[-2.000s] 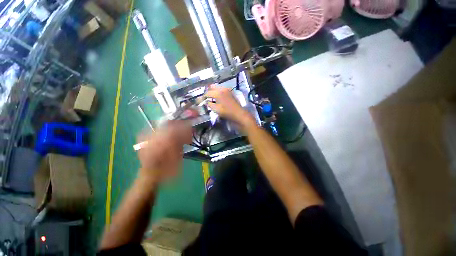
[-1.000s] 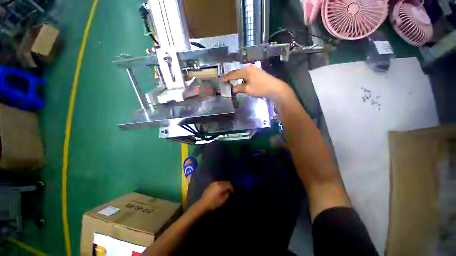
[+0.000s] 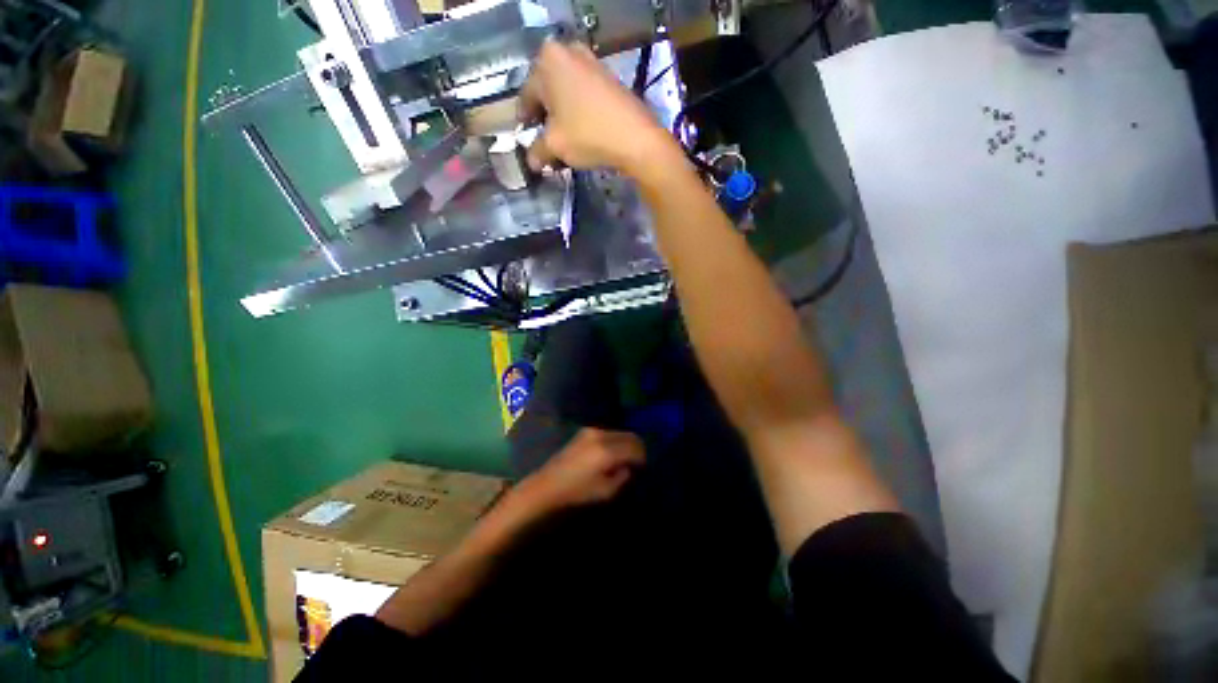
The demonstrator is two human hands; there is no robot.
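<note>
The silver metal press (image 3: 441, 254) stands in front of my knees, with a slanted flat plate and an upright slotted arm. My right hand (image 3: 588, 114) reaches into it from the right, its fingertips bent at a small pale metal block (image 3: 509, 160). Whether the fingers grip the block or anything smaller cannot be seen. A small blurred red spot shows left of the block. My left hand (image 3: 594, 467) rests on my dark-clothed lap with its fingers curled in and nothing visible in it.
Small dark parts (image 3: 1015, 140) lie on the white sheet (image 3: 922, 294) at right, beside a brown carton (image 3: 1135, 440). A blue knob (image 3: 737, 187) and black hoses sit at the press's right side. A printed carton (image 3: 401, 514) stands on the floor at lower left; a blue stool (image 3: 60, 238) is far left.
My left hand has left the press area and lies on my lap. My right hand stays at the press. The view has shifted, and the pink fans are out of it.
</note>
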